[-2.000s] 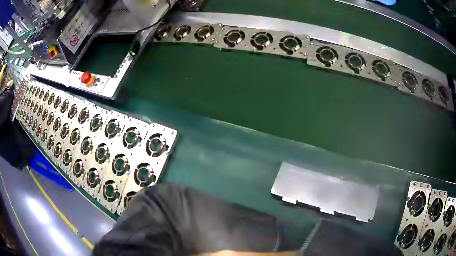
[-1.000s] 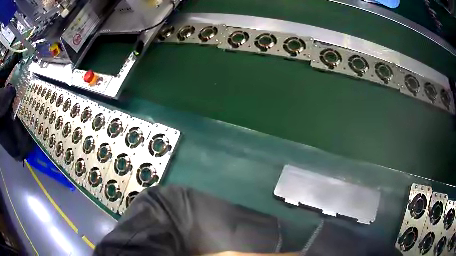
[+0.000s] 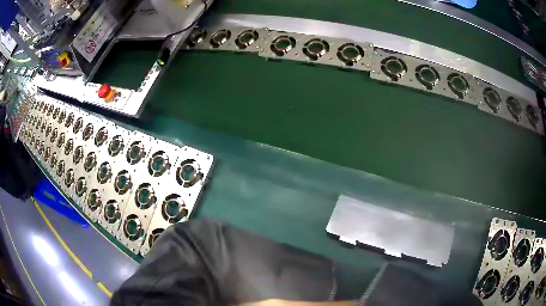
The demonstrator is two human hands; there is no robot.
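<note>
A flat cover plate [image 3: 392,230], plain and silver with small notches on its near long edge, lies on the green fixed edge in front of me. Three-hole panels [image 3: 173,207] lie in overlapping rows at the left. More three-hole panels [image 3: 499,242] lie at the lower right, cut off by the picture's edge. My dark sleeves cross the bottom of the picture. A thin strip of bare skin shows at the bottom edge, but no hand or fingers can be made out.
Three-hole panels [image 3: 316,49] line the pale guide rail [image 3: 335,30] across the green conveyor belt [image 3: 299,113]. A white machine frame with a red emergency stop button [image 3: 105,91] stands at the upper left. A dark-clothed person [image 3: 15,164] is at the left edge, beside a blue object [image 3: 60,202].
The view has shifted very slightly. A patterned metallic item now shows at the far right edge, beyond the rail. The person at the left edge has moved a little. The cover plate lies as before.
</note>
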